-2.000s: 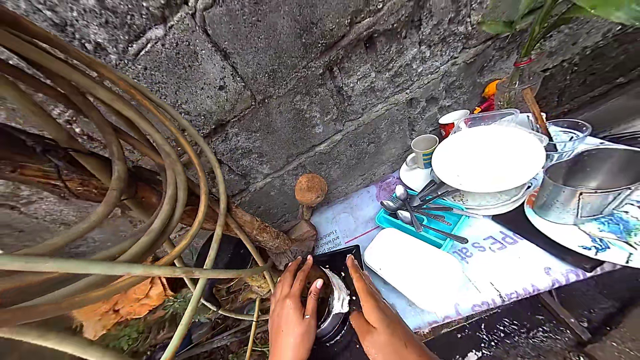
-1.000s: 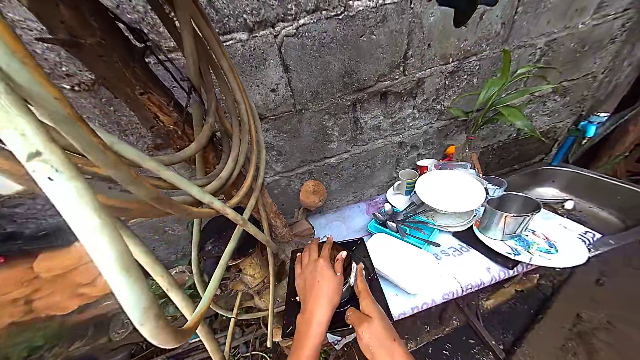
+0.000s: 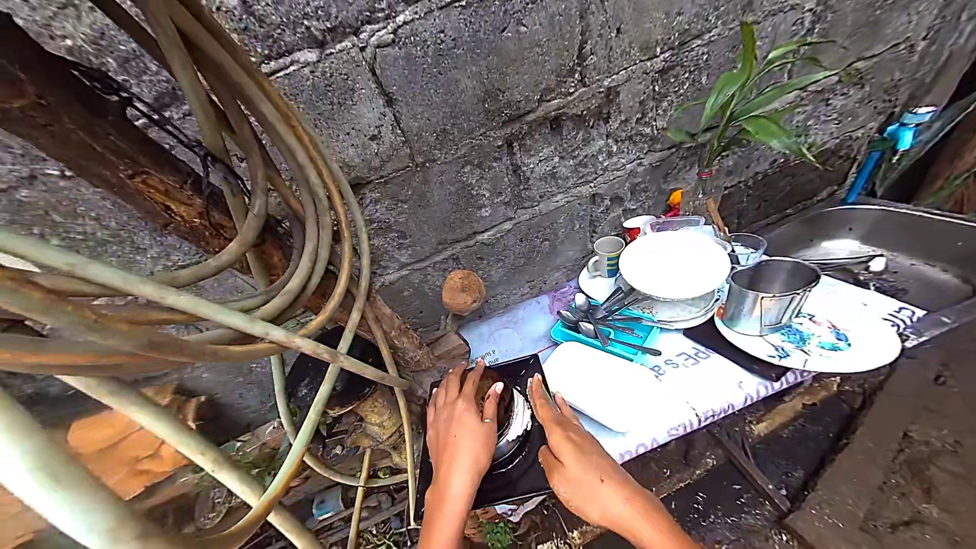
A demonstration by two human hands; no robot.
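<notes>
A dark round pot or bowl with a shiny metal side [image 3: 515,431] rests on a black square tray or board [image 3: 526,370] at the table's left end. My left hand [image 3: 461,427] lies over its left and upper part, fingers spread; whether it grips something is hidden. My right hand [image 3: 572,457] is at its right side, fingers extended, thumb bent inward. Right of the hands lies a white rectangular tray [image 3: 610,385]. Beyond it stands a turquoise basket [image 3: 637,339] with several spoons [image 3: 591,329].
Plates [image 3: 675,265], a striped mug [image 3: 608,255], a metal pot [image 3: 770,293] on a patterned plate [image 3: 862,343] and a metal sink [image 3: 900,244] are to the right. A coiled hose [image 3: 335,252] hangs close on the left. A coconut shell [image 3: 463,292] is near the block wall [image 3: 473,175].
My left hand has shifted over the round vessel between frames, and my right hand stays near its right side. The view has swung noticeably, bringing the sink into sight.
</notes>
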